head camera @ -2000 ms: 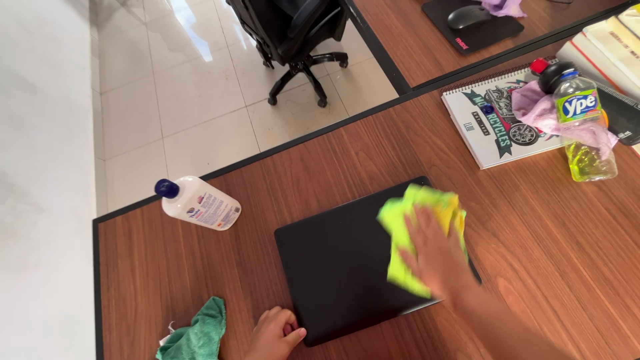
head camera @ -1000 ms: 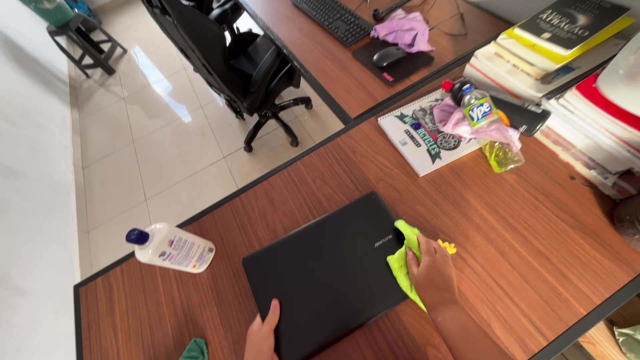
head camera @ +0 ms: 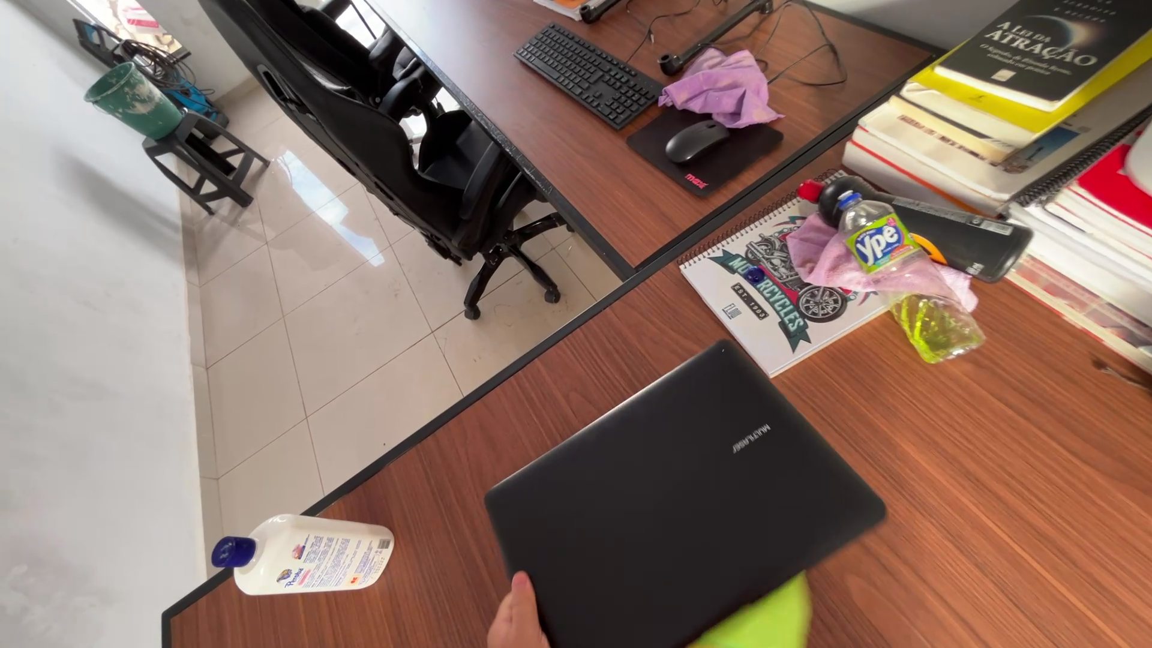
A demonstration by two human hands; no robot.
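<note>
A closed black laptop (head camera: pixel 675 504) lies at the lower middle of the head view, over the wooden desk. My left hand (head camera: pixel 518 619) grips its near left edge, the thumb on the lid. A yellow-green cloth (head camera: pixel 765 619) shows at the bottom, partly hidden by the laptop's near right edge. My right hand is out of sight. To the left, a white plastic bottle with a blue cap (head camera: pixel 315 554) lies near the desk edge.
A spiral notebook (head camera: pixel 765 297), a dish-soap bottle (head camera: pixel 936 328), a pink cloth (head camera: pixel 814 256) and a black bottle (head camera: pixel 972 238) lie at the upper right, beside stacked books (head camera: pixel 954 135). Beyond the desk edge (head camera: pixel 432 409) stands a black office chair (head camera: pixel 360 135).
The yellow-green cloth was on the lid, then at its right edge under my right hand; now it shows by the near edge. My right hand has left the view. The view has shifted.
</note>
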